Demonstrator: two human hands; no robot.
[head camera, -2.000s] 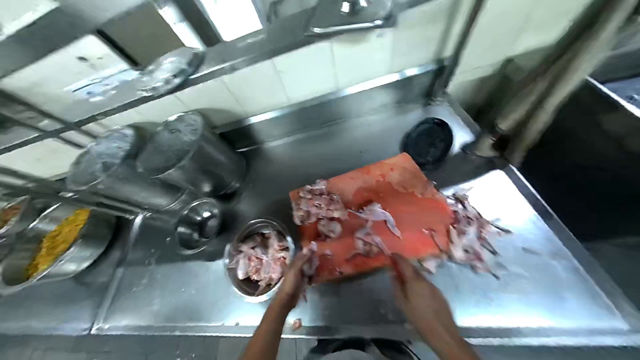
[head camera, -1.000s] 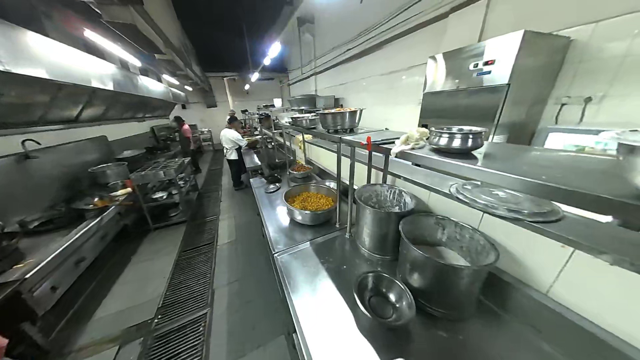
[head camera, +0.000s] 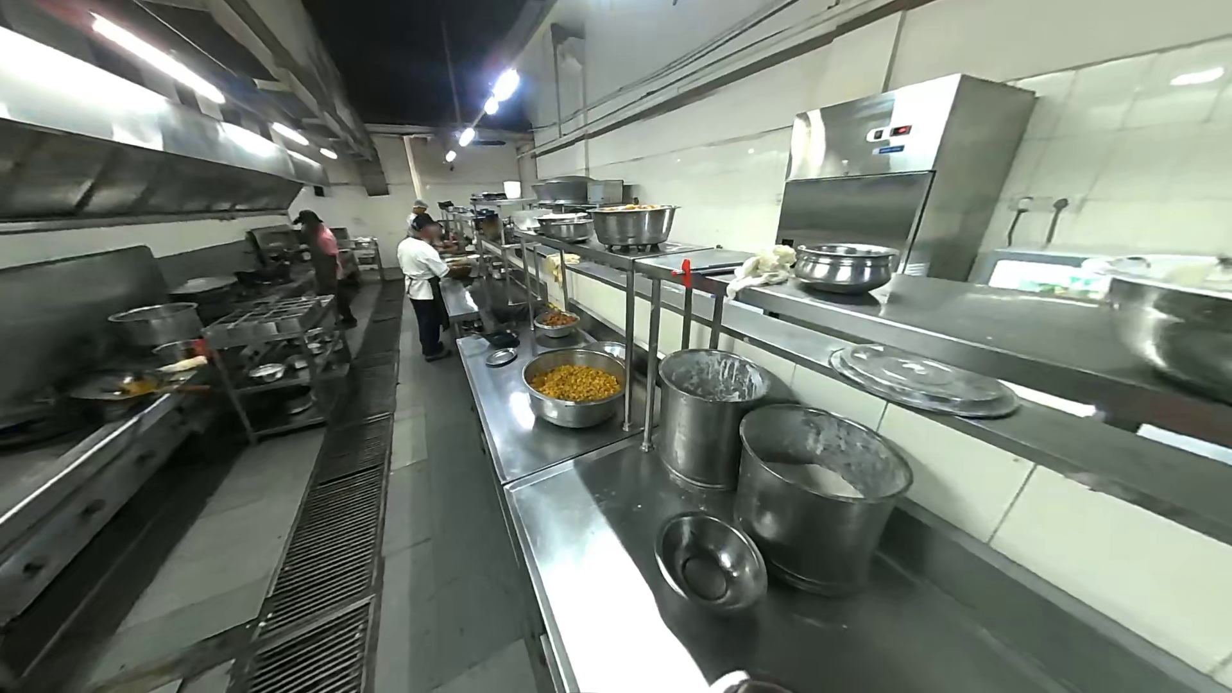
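Neither my left hand nor my right hand shows in the view. On the steel counter stand two tall metal pots: one (head camera: 707, 423) with white residue inside its wall, and a wider one (head camera: 818, 539) with pale contents. A small empty metal bowl (head camera: 710, 563) leans beside the wider pot. Farther along sits a large steel bowl (head camera: 570, 414) full of yellow food pieces. A small part of a metal rim (head camera: 749, 681) shows at the bottom edge.
Above the counter runs a steel shelf (head camera: 972, 322) with a round metal pot (head camera: 847, 268), a cloth (head camera: 763, 269) and a flat lid (head camera: 922, 380). Left lie a floor grate (head camera: 318, 549) and a cooking line. A person in white (head camera: 422, 279) and a person in pink (head camera: 322, 255) stand farther back.
The view has swung from the orange cutting board with raw meat to the left, along the kitchen. Both hands, seen at the board two seconds ago, are out of view.
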